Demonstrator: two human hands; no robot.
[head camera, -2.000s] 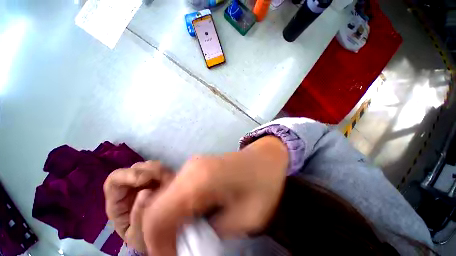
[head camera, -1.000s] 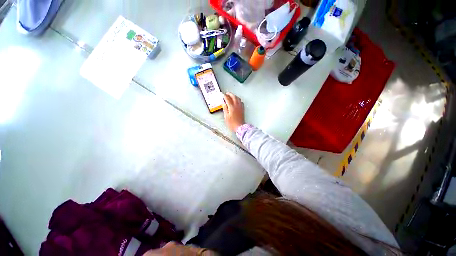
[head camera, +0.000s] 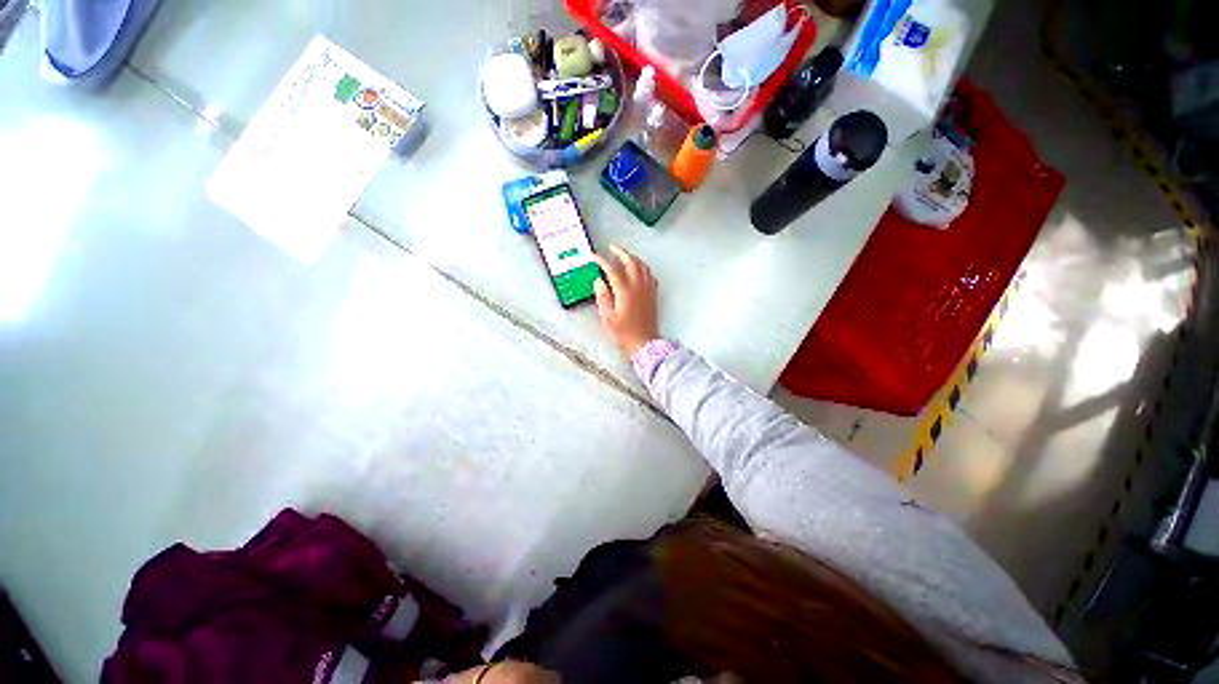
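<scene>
A smartphone (head camera: 566, 246) with a lit white and green screen lies on the pale table, its top end against a small blue and white item. My right hand (head camera: 627, 299) reaches to it, fingertips at the screen's lower right edge, holding nothing. My left hand (head camera: 508, 673) is mostly cut off by the bottom edge, beside a crumpled maroon garment (head camera: 267, 601) with pale reflective strips; its fingers are hidden.
Behind the phone are a pen holder (head camera: 616, 112), a green box (head camera: 639, 183), an orange bottle (head camera: 694, 158), a black flask (head camera: 817, 174) and a red basket (head camera: 678, 94). A paper (head camera: 297, 158) lies left. A red crate (head camera: 876, 327) stands beside the table. Long hair covers the bottom middle.
My hands were together low in view, with a blurred white thing; they are now apart, the right one at the phone. The phone's screen has gone from orange and white to green and white.
</scene>
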